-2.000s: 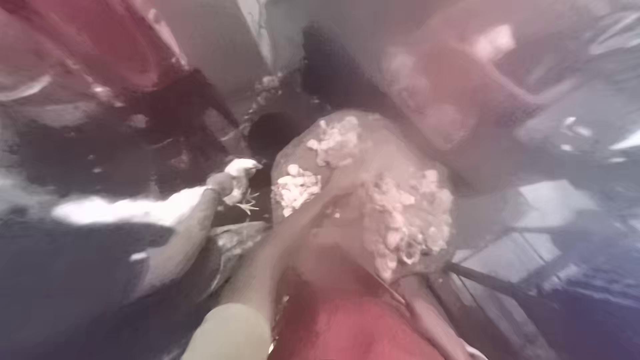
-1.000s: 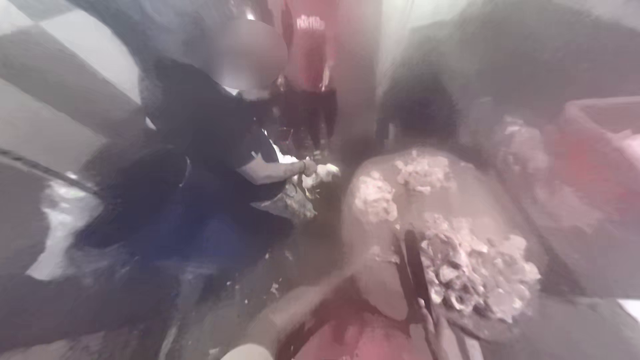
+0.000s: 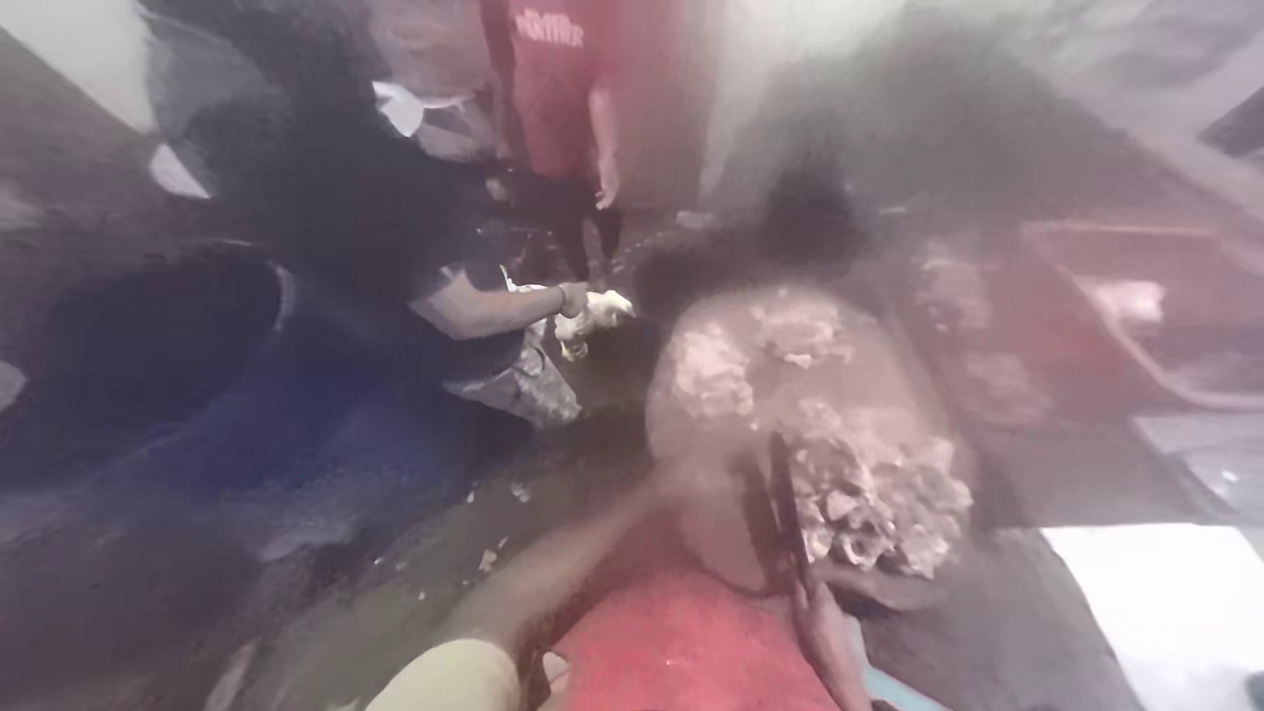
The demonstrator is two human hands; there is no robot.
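A round chopping block (image 3: 889,370) stands before me with raw meat pieces on it: a large pile (image 3: 869,504) at the near right and two smaller ones, at the left (image 3: 713,370) and at the far side (image 3: 802,328). My right hand (image 3: 818,604) is at the block's near edge, closed around a knife (image 3: 786,504) whose dark blade points away from me, just left of the large pile. From the lower left my left forearm reaches to the block. My left hand (image 3: 696,479) is blurred over its near left part; its fingers and anything in them cannot be made out.
Left of the block, a co-worker in dark clothes holds a whitish bird (image 3: 604,308), seemingly a chicken. Another person in a red shirt (image 3: 558,89) stands beyond. A red crate (image 3: 1126,316) is at the right, near a white surface (image 3: 1175,612). Scraps lie on the floor at left.
The view has swung left over two seconds, showing more of the co-worker. The dark blade, not distinct two seconds ago, stands out beside the large meat pile in the later frames.
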